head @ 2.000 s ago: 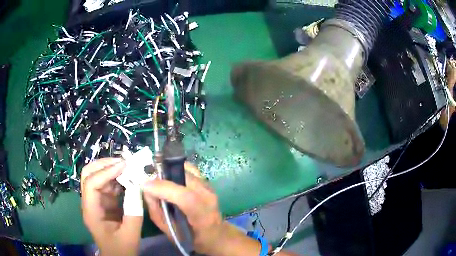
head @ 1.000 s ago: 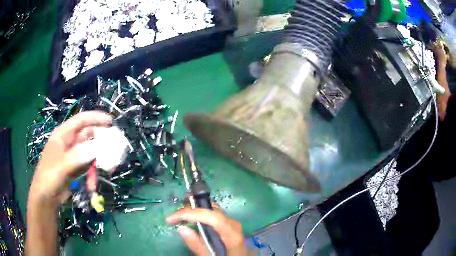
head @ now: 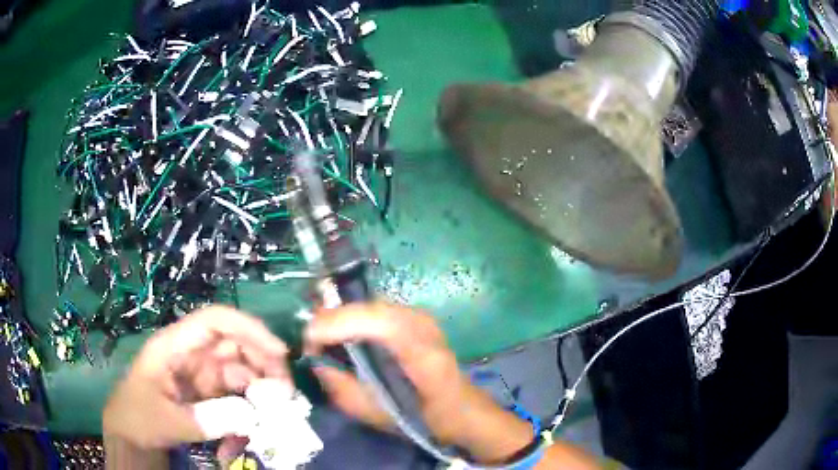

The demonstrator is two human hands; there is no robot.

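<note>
My left hand [head: 184, 381] is at the lower left and holds a blocky white housing [head: 280, 424] near the bottom edge. A white cover shows on one finger beside it, and a small yellow bit shows below. My right hand [head: 395, 367] is just right of it and holds a soldering iron [head: 347, 275] like a pen, its blurred metal tip pointing up over the pile. A thin white tube runs along the iron. The pile of wire leads [head: 184, 165], black, white and green, lies on the green mat beyond my hands.
A grey-beige extraction cone [head: 560, 174] with a ribbed duct [head: 666, 32] stands right of the pile. Small specks lie on the mat below it. Black boxes [head: 763, 138] are at the right. Yellow-tipped parts lie on a dark mat [head: 28, 358] at the left. A white cable crosses the right side.
The view has swung back, so the tray of white housings is out of sight. My left hand has moved from over the pile to the near edge, beside the right hand. The iron stays held.
</note>
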